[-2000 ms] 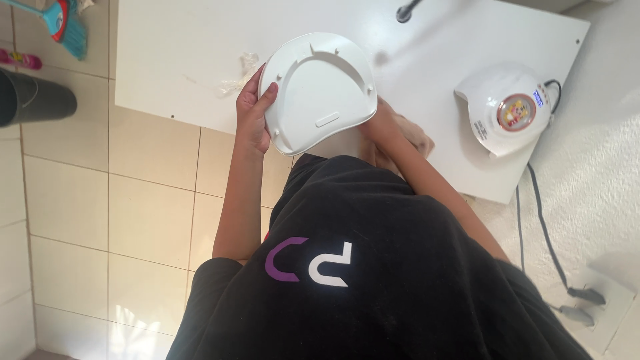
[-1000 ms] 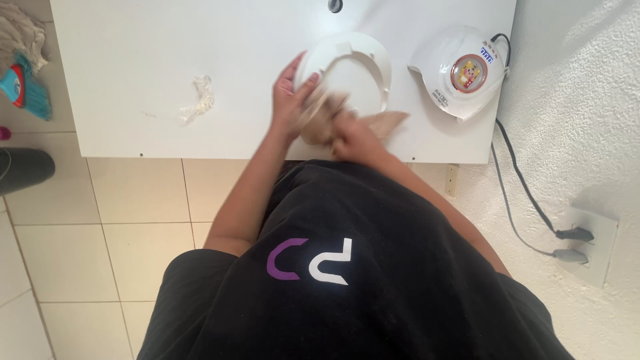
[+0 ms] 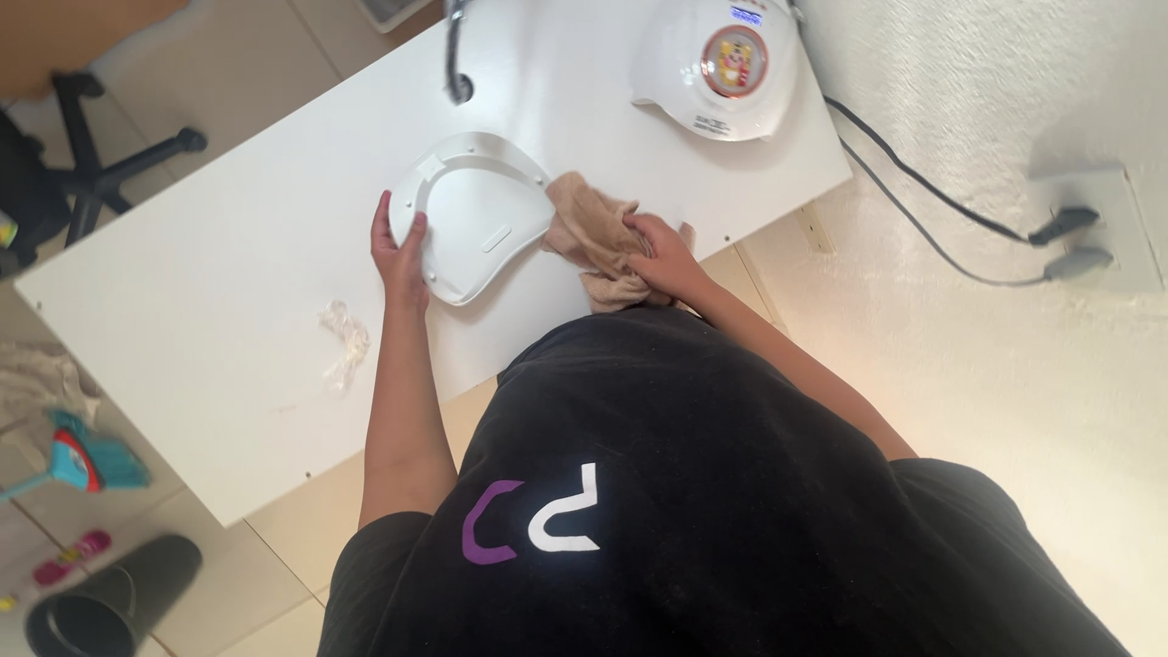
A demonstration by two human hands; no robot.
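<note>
My left hand [image 3: 401, 251] grips the left edge of a white plastic base plate [image 3: 470, 214], a rounded, curved-sided piece with a raised rim and a small slot. In my right hand [image 3: 664, 260] is a bunched beige cloth [image 3: 598, 233], whose left end touches or overlaps the plate's right edge. Beyond them, a white nail-lamp-like housing [image 3: 721, 73] with a round cartoon emblem stands on the white table [image 3: 228, 301]. A crumpled piece of clear plastic [image 3: 345, 345] lies left of my left forearm.
A dark cable passes by a hole [image 3: 461, 88] in the tabletop. Cords run to a wall socket [image 3: 1109, 228] at right. On the floor are a blue broom [image 3: 96, 456], a dark bin [image 3: 119, 593] and a wheeled chair base [image 3: 91, 164].
The plate, raised two seconds ago, is now low over or on the table. My right hand and cloth have moved from over the plate to its right side. The view has turned.
</note>
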